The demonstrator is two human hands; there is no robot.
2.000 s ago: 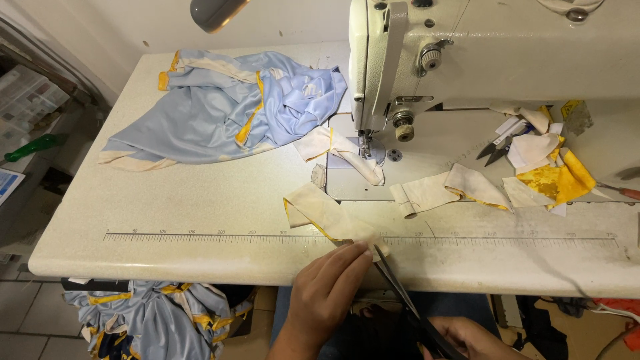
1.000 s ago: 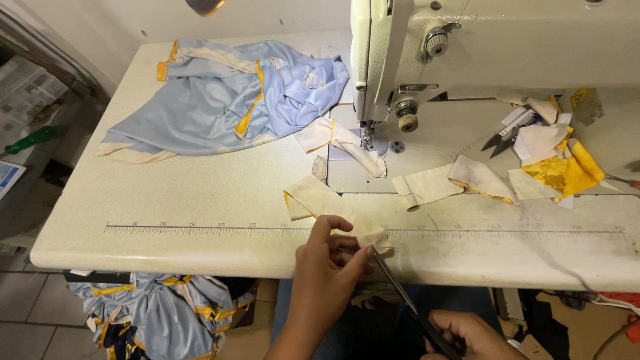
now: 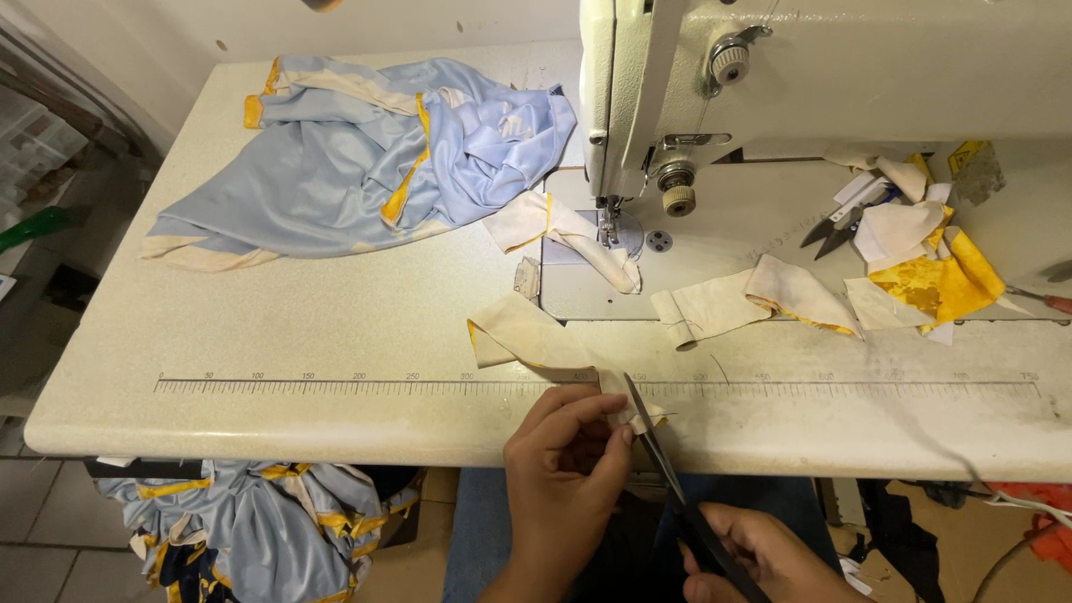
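Observation:
My left hand (image 3: 569, 469) pinches the end of a cream fabric strip (image 3: 544, 339) with yellow edging, which trails up and left over the sewing table. My right hand (image 3: 754, 557) grips black-handled scissors (image 3: 662, 461); their blades point up and left and lie against the strip's end beside my left fingertips. Loose thread sticks out at that end. Above, another cream strip (image 3: 586, 239) lies below the presser foot (image 3: 613, 226) of the sewing machine (image 3: 796, 75). A third cream strip (image 3: 729, 310) rests right of it.
A light blue satin garment (image 3: 335, 184) with yellow trim is heaped at the left. Thread snips (image 3: 837, 222) and cream and yellow scraps (image 3: 938, 276) lie at the right. A printed ruler (image 3: 402, 385) runs along the table. More blue and yellow fabric (image 3: 251, 528) hangs below the front edge.
The scissors have moved from beside the strip's end to lie across it. My left hand has shifted its fingers on the strip. The view has moved closer to the table.

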